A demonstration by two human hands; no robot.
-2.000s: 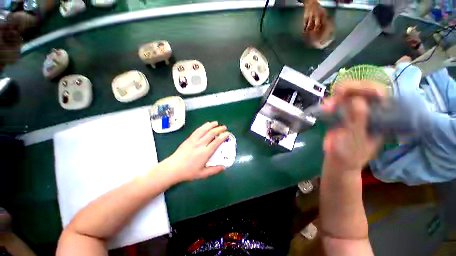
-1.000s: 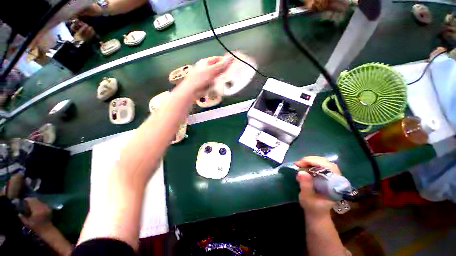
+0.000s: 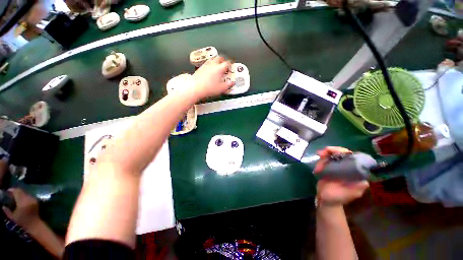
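My left hand [image 3: 210,78] reaches across to the belt, its fingers closed on the left side of an off-white unit [image 3: 239,80] with a dark opening and a dotted grille. The fingertips are slightly blurred, and that side of the unit is hidden. My right hand [image 3: 337,188] grips the grey electric screwdriver [image 3: 348,167] at the right, over the table's front edge; its tip is not clearly seen. Another off-white unit [image 3: 225,155] with two dark round recesses lies flat on the green worktop [image 3: 203,193] between my arms.
The screw feeder [image 3: 304,109] stands right of centre. Behind the screwdriver are a green fan [image 3: 390,96] and an amber bottle [image 3: 406,139]. Several units lie on the belt; an open case [image 3: 189,122] with a blue part is behind my forearm. A white sheet [image 3: 155,193] lies left. A cord hangs right.
My left hand has gone from the near unit to the belt; a blurred unit was at its fingers one second ago. The screwdriver has come down from beside the feeder. The view and belt units have shifted.
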